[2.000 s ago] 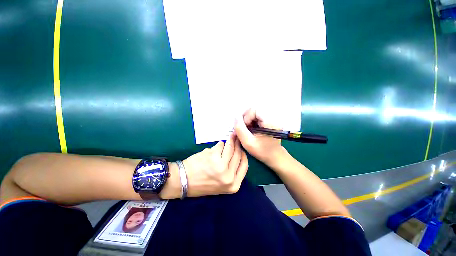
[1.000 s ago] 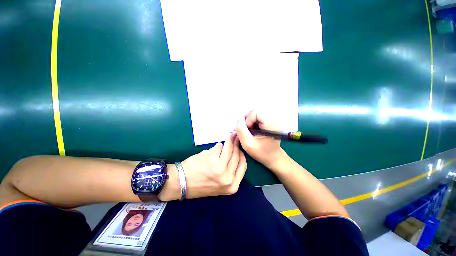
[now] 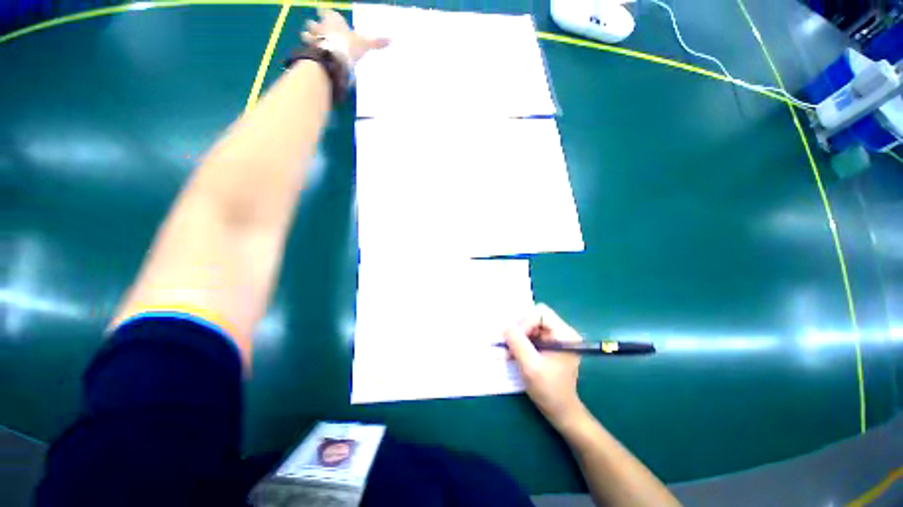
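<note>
My right hand holds a slim black pen with a yellow mark on its barrel. It rests at the right edge of the nearest white form, the pen's tip end over the paper. Two more white sheets lie beyond it in a column: a middle sheet and a far sheet. My left hand is stretched out to the far sheet's left edge, fingers apart, slightly blurred, with nothing seen in it.
A white rounded device with a cable stands beyond the sheets. A white device and blue bins are at the far right. Yellow tape lines cross the green bench. A badge hangs at my chest.
My left hand has left my right hand and reached forward to the far sheet. The view has shifted forward, showing a third sheet and the white devices. My right hand still holds the pen.
</note>
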